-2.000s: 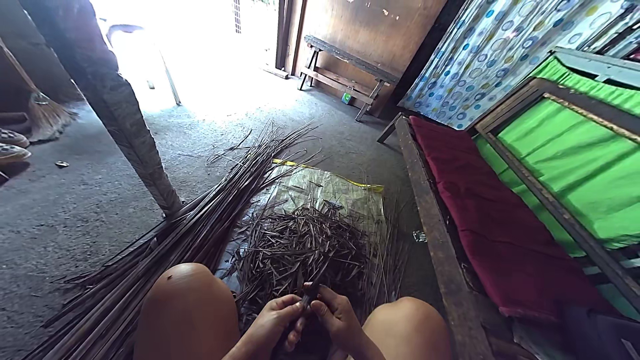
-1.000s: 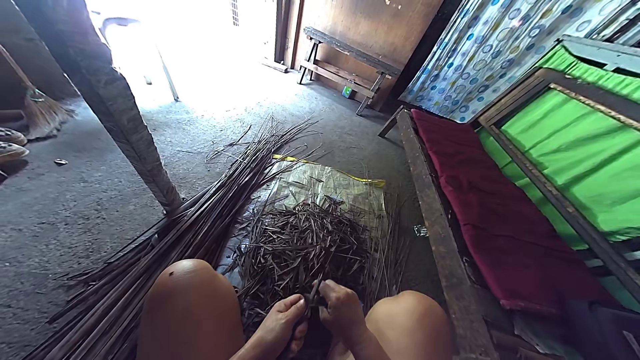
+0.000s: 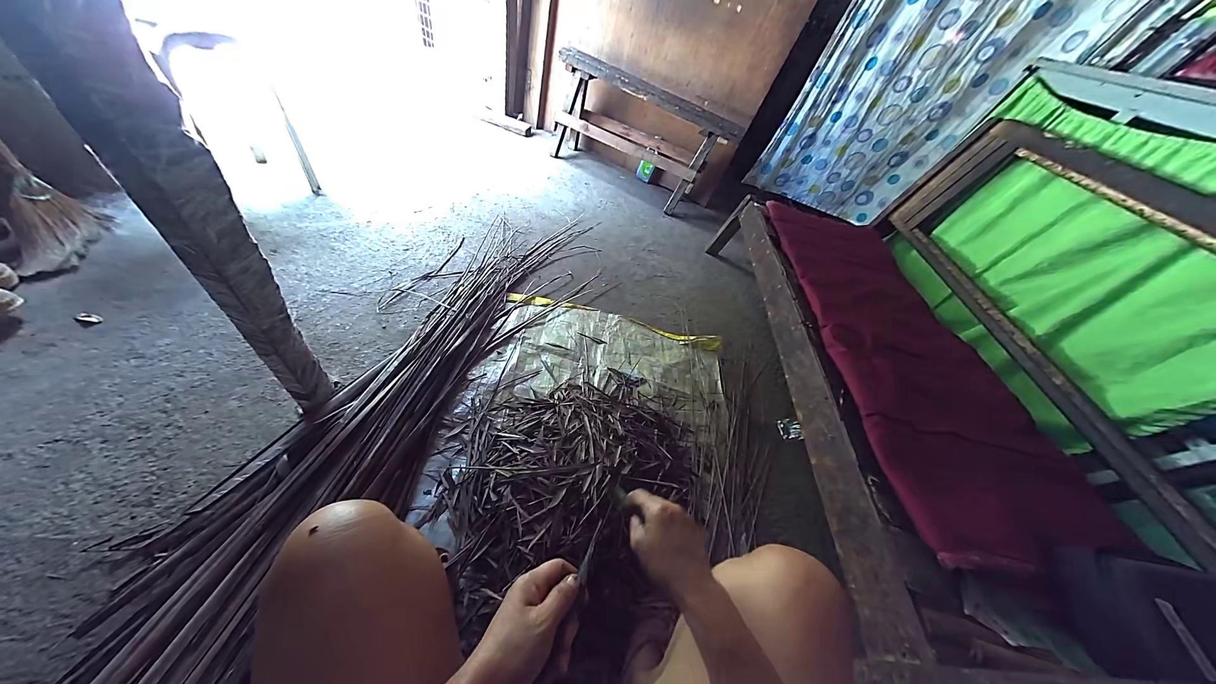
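My left hand (image 3: 534, 616) is closed on a thin dark strip, apparently dried palm leaf, between my knees. Ahead of it and to the right, my right hand (image 3: 665, 534) is closed on a dark, narrow thing, too blurred to name. Under and beyond both hands lies a pile of short dark leaf pieces (image 3: 570, 446) on a pale plastic sack (image 3: 608, 337) with a yellow edge. A bundle of long dark leaf ribs or strips (image 3: 380, 427) lies slantwise to the left of the sack. Thinner sticks (image 3: 746, 446) lie along the sack's right side.
A wooden bench (image 3: 817, 437) with a dark red cloth (image 3: 912, 408) runs along the right. A wrapped post (image 3: 237, 256) stands at the left. A small wooden bench (image 3: 646, 90) is by the far wall. A broom (image 3: 57, 223) stands at the left edge.
My hands, close together before, are now apart. My right hand has moved forward and to the right over the pile.
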